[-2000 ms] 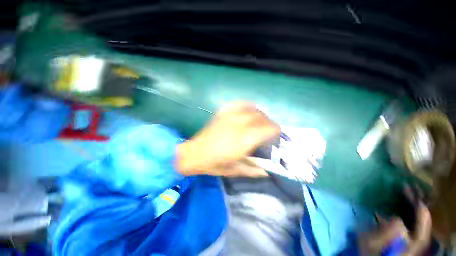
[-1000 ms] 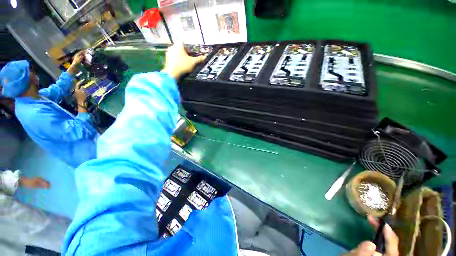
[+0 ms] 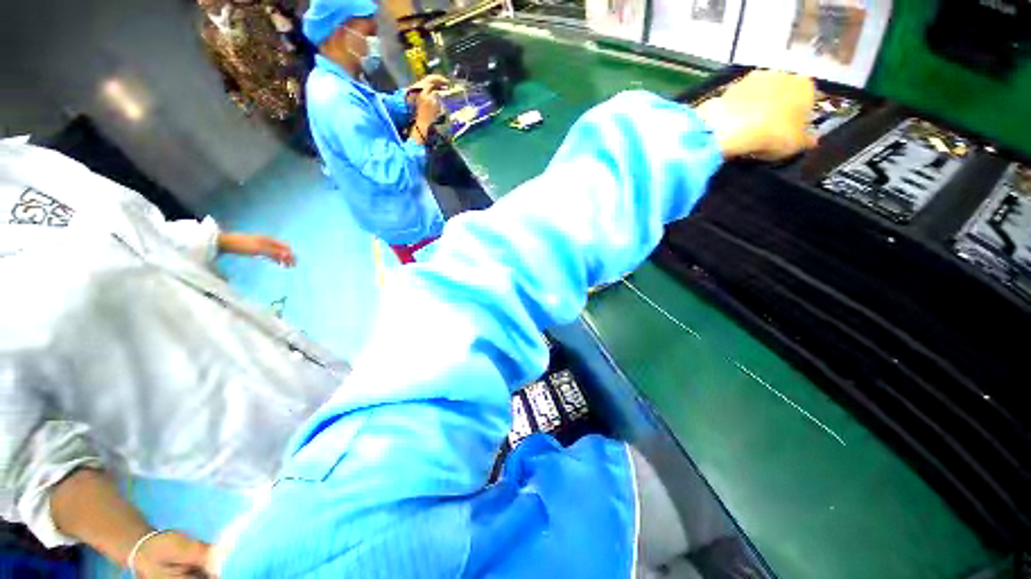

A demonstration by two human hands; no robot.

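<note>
My left hand [image 3: 764, 115] is at the far end of my outstretched blue sleeve, over the left end of the stacked black trays [image 3: 814, 260]. Its fingers are bent and hidden behind the hand, so I cannot tell if it holds anything. White-and-black circuit boards [image 3: 901, 170] lie in the top tray to the right of the hand. A thin solder wire [image 3: 788, 403] runs across the green bench in front of the stack. My right hand is out of the picture.
A person in white [image 3: 158, 328] stands close at the left. A person in blue [image 3: 367, 147] works farther along the bench [image 3: 724, 452]. Another black tray with small boards [image 3: 554, 402] is below the bench edge, partly behind my sleeve. Printed sheets [image 3: 791, 34] stand at the back.
The view has swung left. The person in white now fills the left side. My left hand is still at the tray stack's left end. My right hand and the tan pot have left the picture.
</note>
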